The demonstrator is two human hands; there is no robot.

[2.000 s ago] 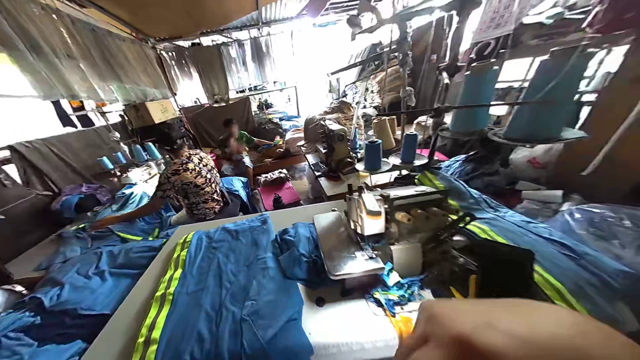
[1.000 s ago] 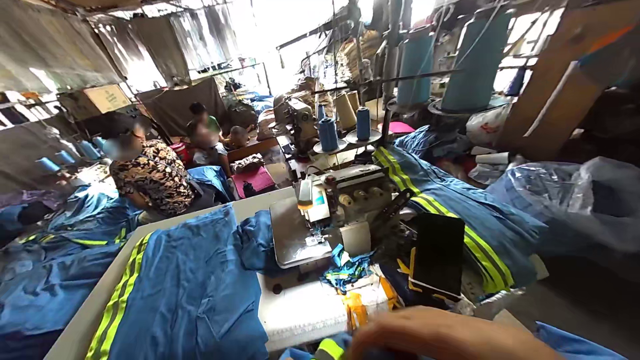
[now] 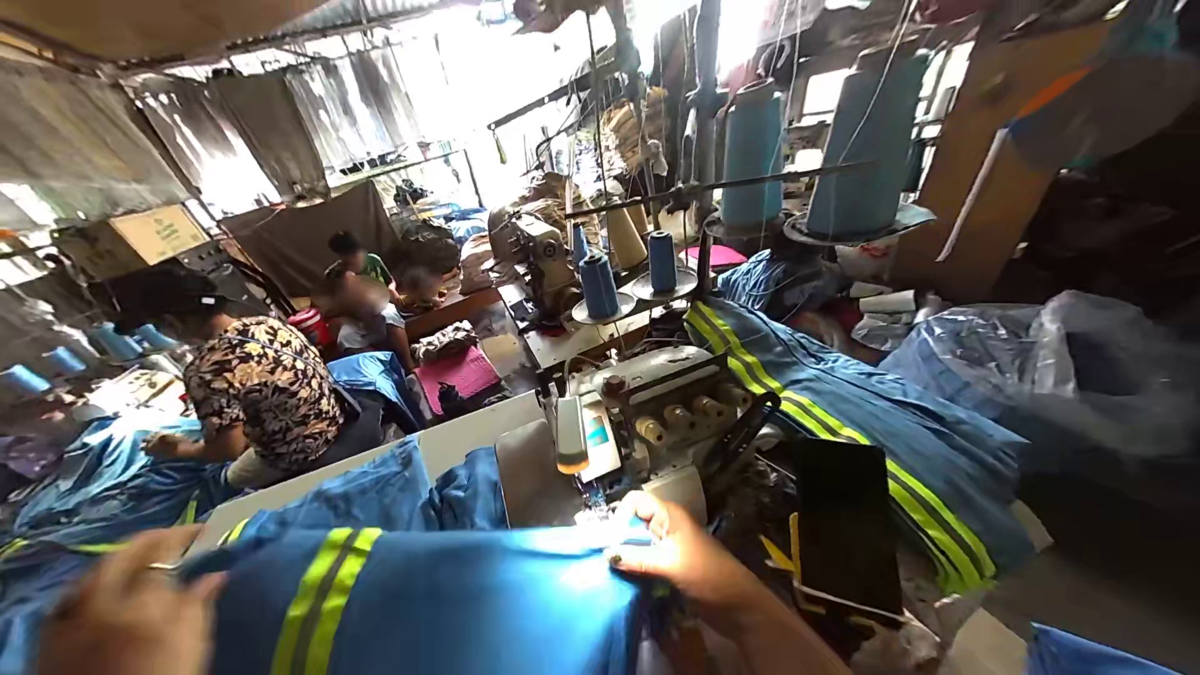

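A blue cloth piece with yellow-green stripes [image 3: 450,600] spans the foreground between my hands. My right hand [image 3: 661,539] pinches its upper right corner, close to the needle area of an industrial sewing machine [image 3: 670,403]. At the lower left, my left hand [image 3: 131,591] is blurred at the cloth's left end, fingers bent; whether it grips the cloth is unclear. The machine's lamp lights the cloth near my right hand. More blue cloth [image 3: 375,487] lies on the table behind, partly covered by the held piece.
A striped blue garment [image 3: 844,431] lies right of the machine, near a black panel [image 3: 844,525] and a clear plastic bag [image 3: 1059,366]. Thread cones [image 3: 600,286] stand behind. A person in a patterned shirt [image 3: 272,394] sits at the left, with other people farther back.
Striped blue cloth now stretches across the foreground. My left hand has come into view, and my right hand, earlier low in front of the machine, is at the cloth's corner by the needle area.
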